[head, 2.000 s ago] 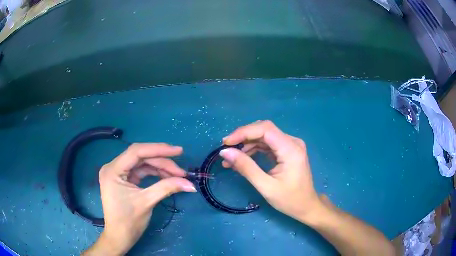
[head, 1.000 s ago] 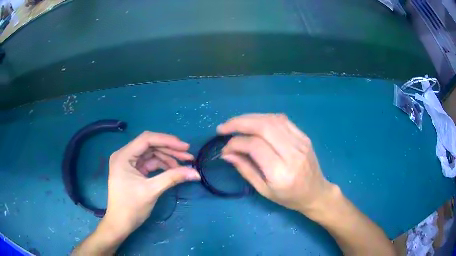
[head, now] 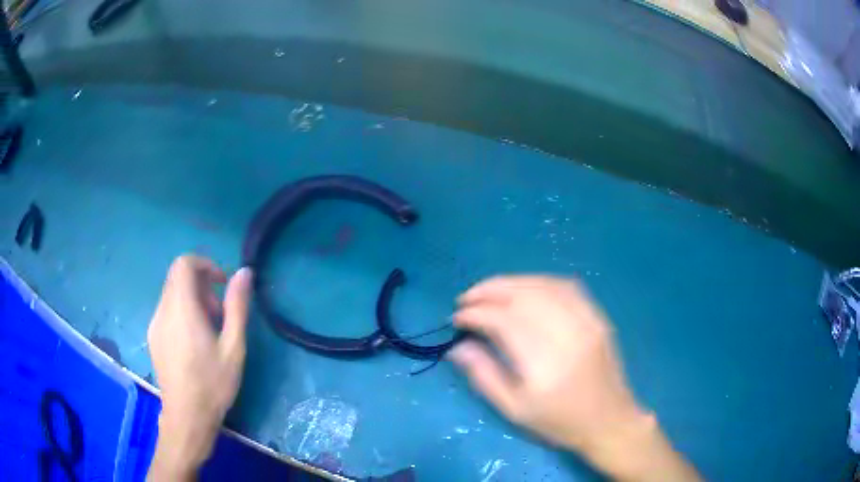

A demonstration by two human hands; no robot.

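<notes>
A black padded headband (head: 261, 221) lies as a large C on the blue-green bench, opening to the right. A smaller black yoke (head: 385, 299) meets its lower end. A thin dark wire (head: 426, 331) runs across the yoke toward my right hand. My right hand (head: 542, 362), blurred, has its fingertips closed at the yoke's right end and wire; the exact grip is partly hidden. My left hand (head: 203, 344) is at the headband's left outer side, thumb at its edge; whether it grips the band is unclear.
A blue bin (head: 66, 377) at lower left holds a black curved part. Small black parts lie on the bench's left edge (head: 31, 226). A green belt (head: 453, 71) runs behind, with a black part at its upper left. A clear bag (head: 837, 311) is at the right edge.
The view has swung left, bringing in the blue bin. The yoke now sits at the headband's lower end. My left hand has left the yoke for the headband's outer side.
</notes>
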